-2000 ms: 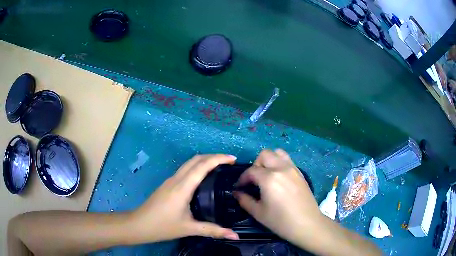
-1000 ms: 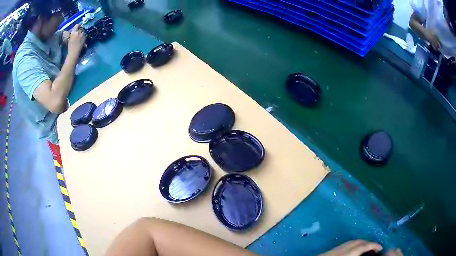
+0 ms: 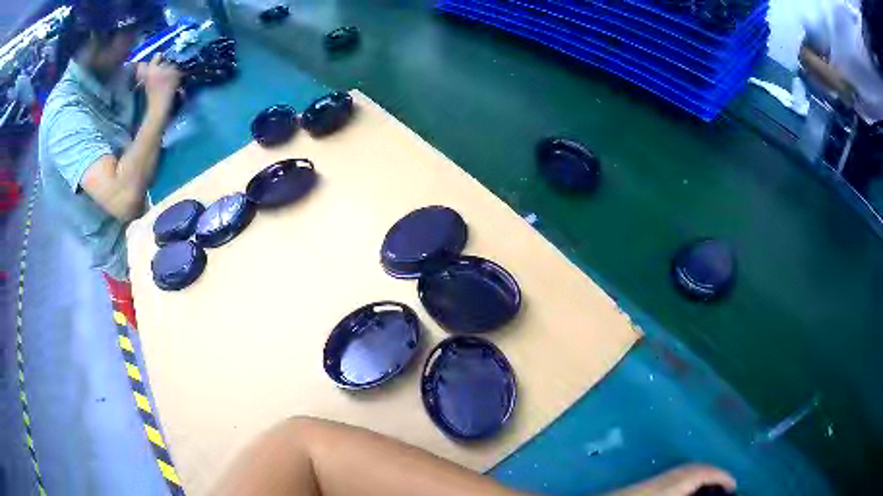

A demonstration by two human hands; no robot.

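Note:
Glossy black oval shells lie on the cardboard sheet (image 3: 281, 339). Nearest are an open shell (image 3: 470, 387), another open shell with a bright reflection (image 3: 372, 345), and an open shell (image 3: 470, 294) touching a domed-side-up shell (image 3: 424, 240). My left forearm crosses the bottom edge. My left hand (image 3: 673, 482) is at the bottom right, mostly cut off, with a sliver of something black at its fingertips; its grip is hidden. My right hand is out of the picture.
More shells (image 3: 225, 219) lie farther back on the cardboard. A green belt (image 3: 620, 242) carries an oval shell (image 3: 569, 165) and a closed-looking oval unit (image 3: 705, 269). Blue trays (image 3: 620, 48) are stacked across it. A person sits at left; another is at upper right. A clear strip (image 3: 789, 418) lies at the belt edge.
The view has swung left from my hands and the black work to the cardboard. My right hand has left the picture. The belt pieces have shifted left relative to the cardboard.

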